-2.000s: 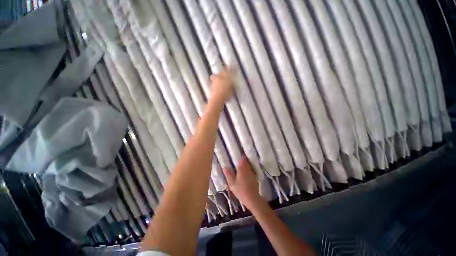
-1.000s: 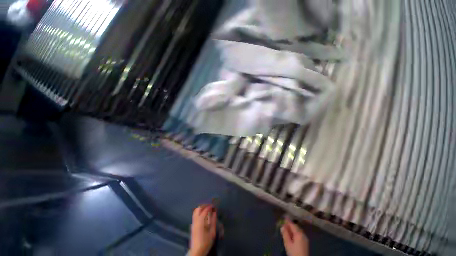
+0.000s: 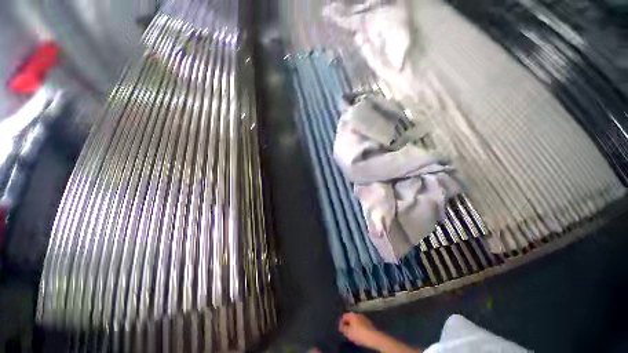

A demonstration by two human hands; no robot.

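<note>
A pale grey-beige curtain panel [image 3: 513, 114] lies in narrow parallel pleats over the bars of the right-hand rack. A crumpled grey cloth bundle [image 3: 399, 169] lies left of it on the rack, partly over blue fabric folds [image 3: 330, 172]. My right hand [image 3: 358, 329] is small and blurred at the bottom, just outside the rack's front rail [image 3: 441, 288] and touching no fabric; its grip is unclear. A light sleeve shows beside its forearm. Only a skin-coloured trace, possibly my left hand, shows at the bottom edge.
A second rack of bare shiny metal bars [image 3: 155, 207] stands on the left. A dark aisle [image 3: 296, 227] separates the two racks. Uncovered bars [image 3: 458, 238] show near the bundle. More dark bars [image 3: 585, 76] run at the upper right. A red object [image 3: 34, 67] is at the far upper left.
The view has swung left from the pleats to both racks. My hands have left the pleats where they lay two seconds ago; the right is low at the frame's bottom, the left nearly out.
</note>
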